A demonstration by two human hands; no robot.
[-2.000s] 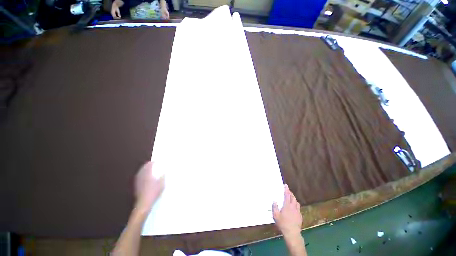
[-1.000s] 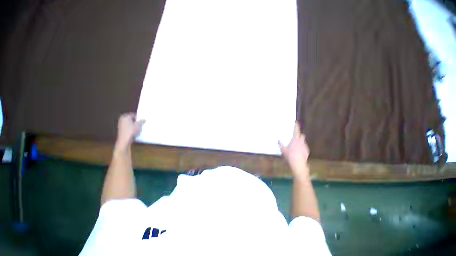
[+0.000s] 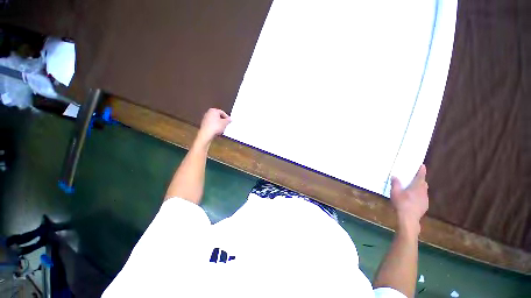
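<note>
A wide white paper sheet lies on the brown fabric, its near edge close to the table's wooden rim. My left hand pinches the sheet's near left corner between thumb and fingers. My right hand is at the near right corner, thumb on the paper and fingers along its right edge. A fold or bent strip runs along the sheet's right side, marked by a thin bluish line. The far end of the sheet is out of the picture.
The wooden table rim runs diagonally across. A metal rail with blue ends juts from the near edge at left. Crumpled plastic bags and loose papers lie at far left. The fabric at right is wrinkled. White scraps lie on the green floor.
The view has turned, showing more of the left end. The sheet's right side now shows a folded strip. My left hand has closed into a pinch at the corner; my right hand stays at the right corner.
</note>
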